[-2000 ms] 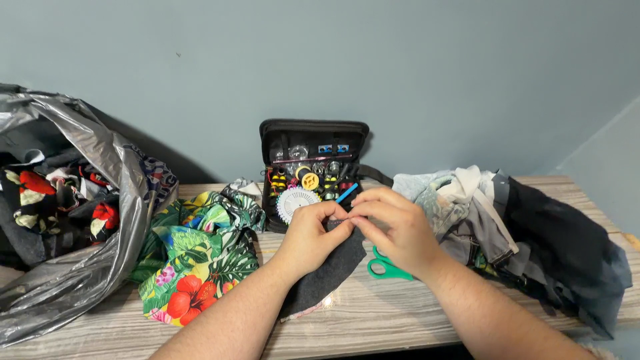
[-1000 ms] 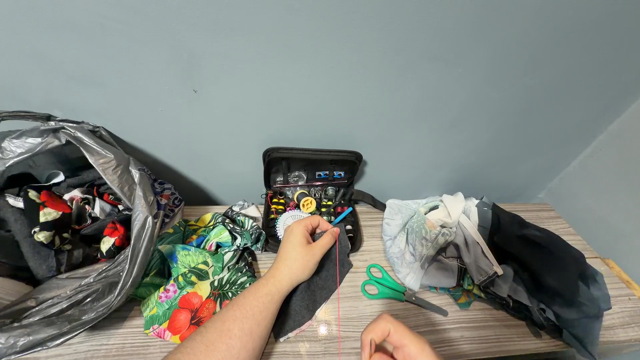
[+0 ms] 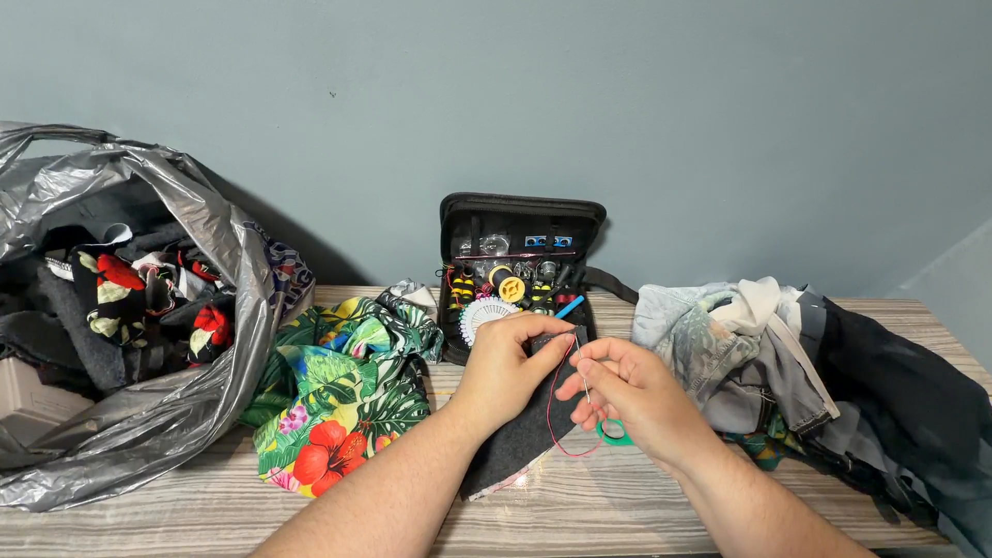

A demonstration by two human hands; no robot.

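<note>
My left hand (image 3: 508, 368) pinches the upper end of a dark grey cloth piece (image 3: 511, 442) between thumb and fingers. Close beside it, my right hand (image 3: 624, 387) holds a sewing needle (image 3: 586, 380), its upper end at the cloth's edge. A red thread (image 3: 552, 418) runs from the cloth in a loop below the hands. Just behind them a blue stick-like tool (image 3: 570, 307) lies at the open sewing kit (image 3: 523, 205), with a yellow thread spool (image 3: 511, 288) and a wheel of pins (image 3: 484, 316). Green-handled scissors (image 3: 614, 434) are mostly hidden by my right hand.
A grey plastic bag (image 3: 194, 194) of fabric scraps stands at the left of the wooden table (image 3: 604, 519). Tropical-print cloth (image 3: 341, 411) lies beside it. Pale, grey and black garments (image 3: 775, 349) are heaped at the right. A grey wall rises behind.
One second ago my right hand was low and apart from the cloth, with red thread stretched downward; now it is up beside my left hand and the thread hangs slack. The scissors have become mostly covered.
</note>
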